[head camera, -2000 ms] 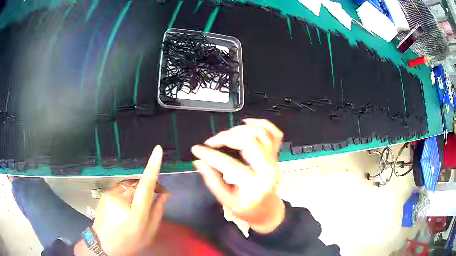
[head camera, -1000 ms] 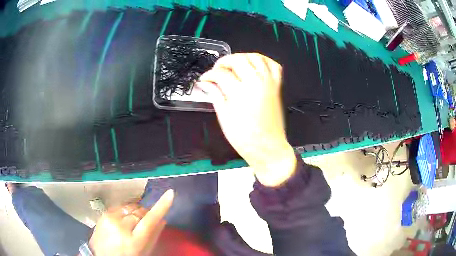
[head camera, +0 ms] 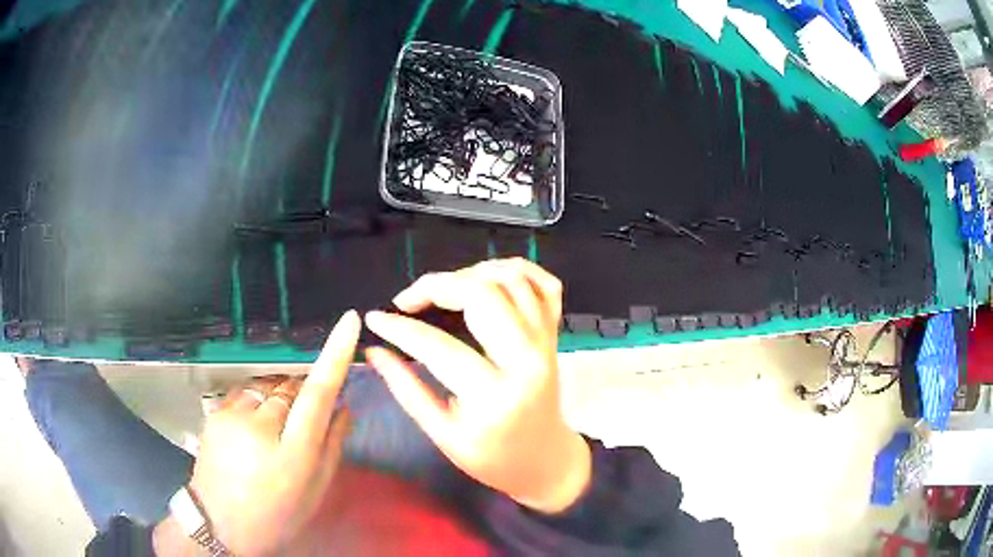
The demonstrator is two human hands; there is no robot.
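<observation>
Many black strips [head camera: 653, 141] lie side by side on the green table covering [head camera: 936, 218]. A clear square parts box [head camera: 387, 163] full of tangled black clips [head camera: 457, 103] rests on them. Thin black clips [head camera: 675, 226] lie in an uneven line across the strips. Dark strip ends [head camera: 642, 319] line the near edge. My left hand [head camera: 261, 446] is at the near edge, forefinger extended, below the box. My right hand [head camera: 490, 370] is beside it, fingers bent, fingertips almost at the left forefinger. Whether either hand holds a clip or strip end is too blurred to tell.
White papers [head camera: 833, 60], a red-ended item [head camera: 922, 149] and blue packaging [head camera: 967, 196] are at the table's far right. A wheeled stool base [head camera: 844, 370] and blue bins [head camera: 893, 468] stand on the pale floor at the right. My legs are below the table edge.
My right hand was at the box a second ago and is now back at the near edge beside my left hand. My left hand has moved up to the table edge. The view has shifted slightly.
</observation>
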